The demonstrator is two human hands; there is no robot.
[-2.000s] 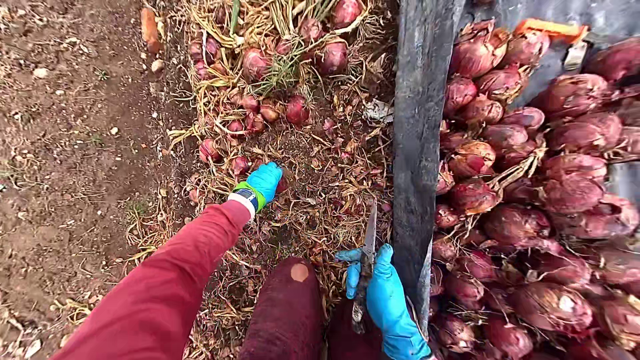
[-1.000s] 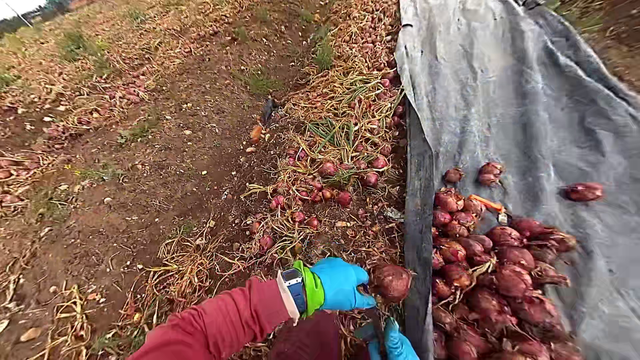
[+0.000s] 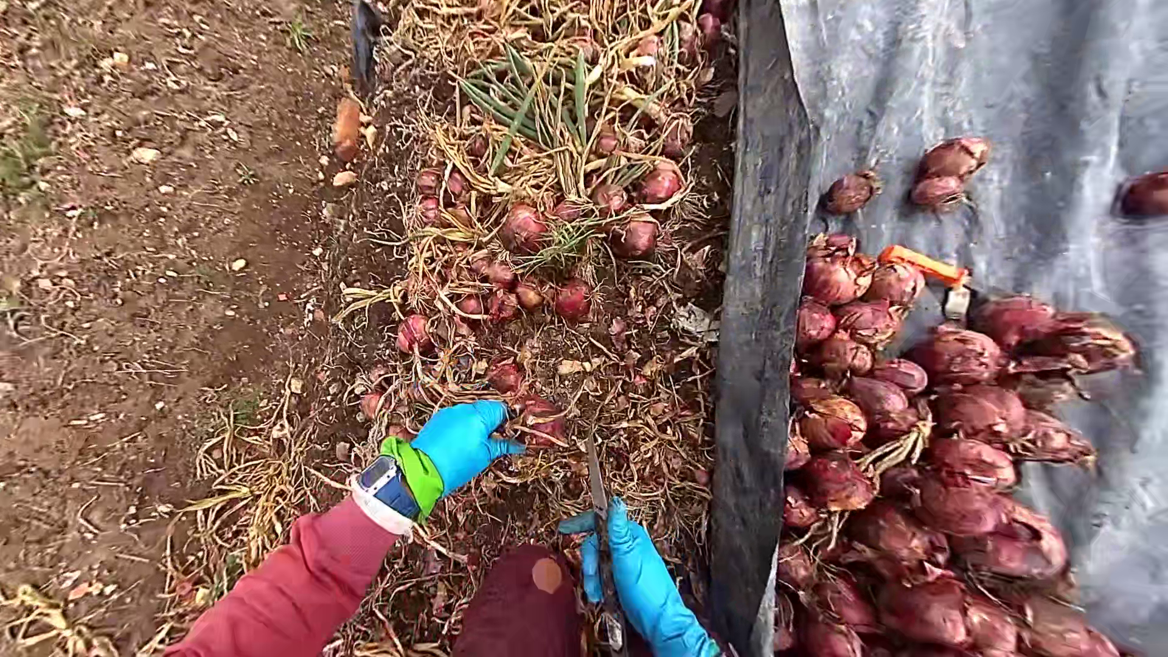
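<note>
My left hand (image 3: 464,444), in a blue glove with a watch at the wrist, reaches over the soil with its fingertips at a red onion (image 3: 540,422). Whether they grip it is not clear. My right hand (image 3: 630,570), also blue-gloved, holds a knife (image 3: 598,488) with its narrow blade pointing up and away from me. Red onions with dry tops (image 3: 525,228) lie in the row ahead of my hands. More trimmed red onions (image 3: 967,411) are heaped on a grey plastic sheet at the right.
The folded edge of the grey sheet (image 3: 757,347) runs along the right of the row. An orange-handled tool (image 3: 923,265) lies among the heaped onions. Bare soil with small stones (image 3: 146,155) is at the left. My knee (image 3: 520,607) is at the bottom.
One second ago my left hand held a large onion near the sheet's edge; it is now back over the row, to the left. The view has tilted down.
</note>
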